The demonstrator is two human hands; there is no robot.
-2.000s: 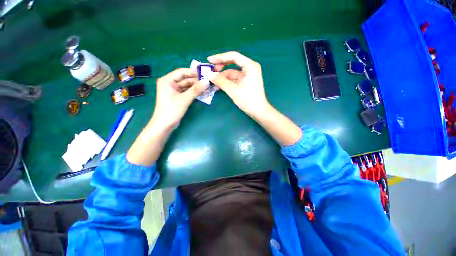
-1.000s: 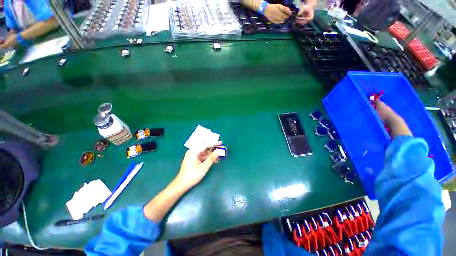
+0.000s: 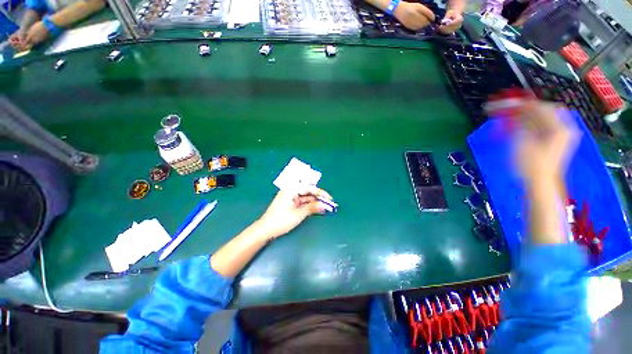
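Note:
My left hand (image 3: 291, 209) is over the middle of the green bench, its fingers shut on a small square watch body (image 3: 327, 204) seen nearly edge-on. A white wiping cloth (image 3: 298, 175) lies just beyond that hand. My right hand (image 3: 549, 138) is raised over the blue bin (image 3: 509, 197) and blurred. It holds a red clamp (image 3: 511, 104), also blurred. More red clamps (image 3: 587, 231) lie inside the bin.
At left are a solvent bottle (image 3: 179, 151), two opened units (image 3: 216, 183), wipes (image 3: 137, 243), a blue-and-white strip (image 3: 188, 229) and a fan (image 3: 24, 204). A phone (image 3: 426, 181) and dark units (image 3: 475, 200) lie beside the bin. A clamp tray (image 3: 450, 314) is near my lap. Another person's hands (image 3: 416, 15) are across the bench.
My right hand has come up out of the blue bin with a red clamp. My left hand still holds the watch body, now turned more edge-on. The camera view has shifted.

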